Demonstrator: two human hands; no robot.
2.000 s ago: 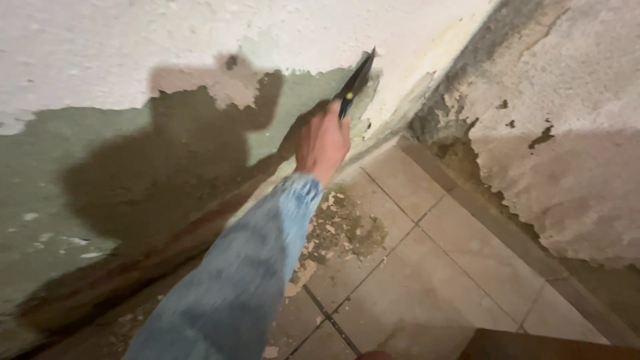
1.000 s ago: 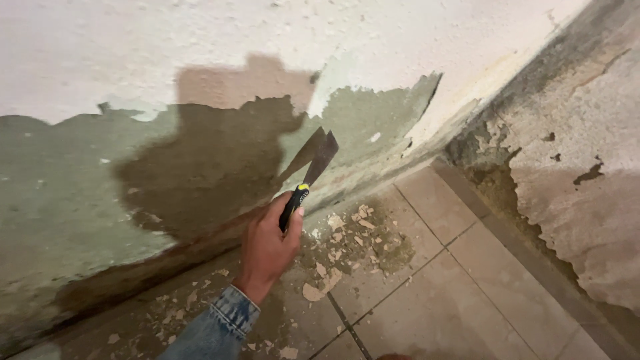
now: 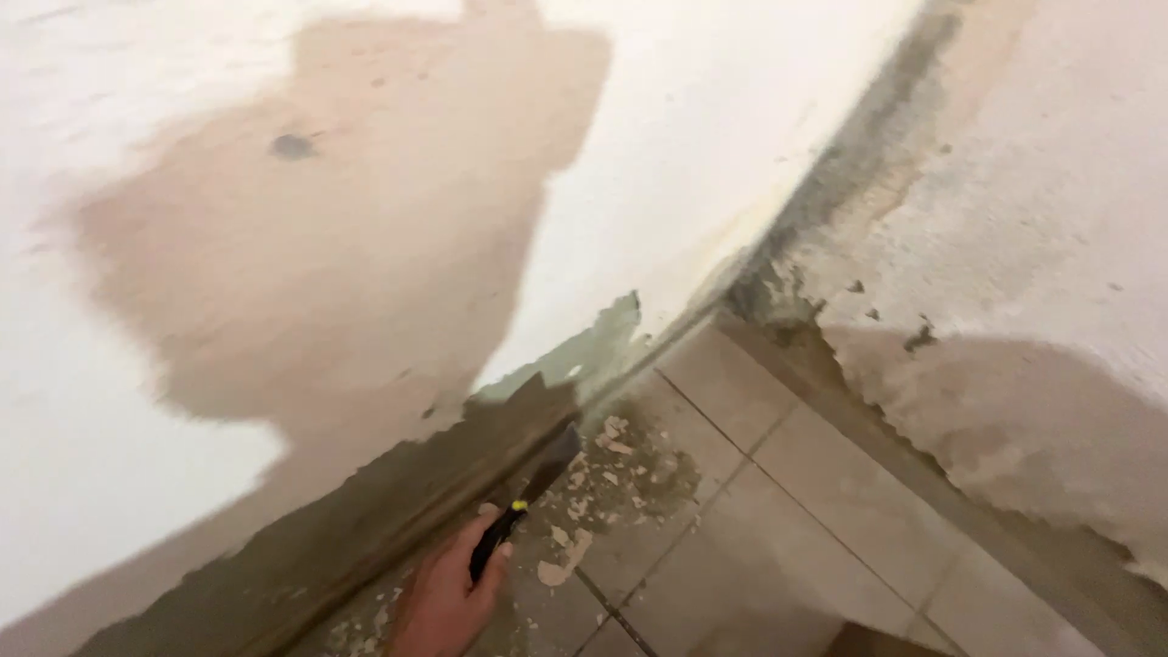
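My left hand [image 3: 447, 593], at the lower middle of the head view, is closed around the black handle of a paint scraper [image 3: 552, 461]. The scraper has a yellow spot near its dark, wide blade, which points up and right. Its tip is by the foot of the wall, beside loose paint flakes [image 3: 616, 474] on the tiled floor. A ragged edge divides the white coating [image 3: 693, 119] from the exposed green-grey strip [image 3: 584, 356] low on the wall. Whether the blade touches the wall I cannot tell. My right hand is out of view.
A second wall [image 3: 1031, 228] with peeling, stained coating meets the first at a dark corner on the right. Floor tiles [image 3: 776, 538] lie between them. A brown object [image 3: 881, 641] juts in at the bottom edge. A large shadow falls on the white wall.
My left hand, still holding the scraper, has moved down from the wall's green-grey patch toward the wall's foot. The view has shifted, showing more of the white wall.
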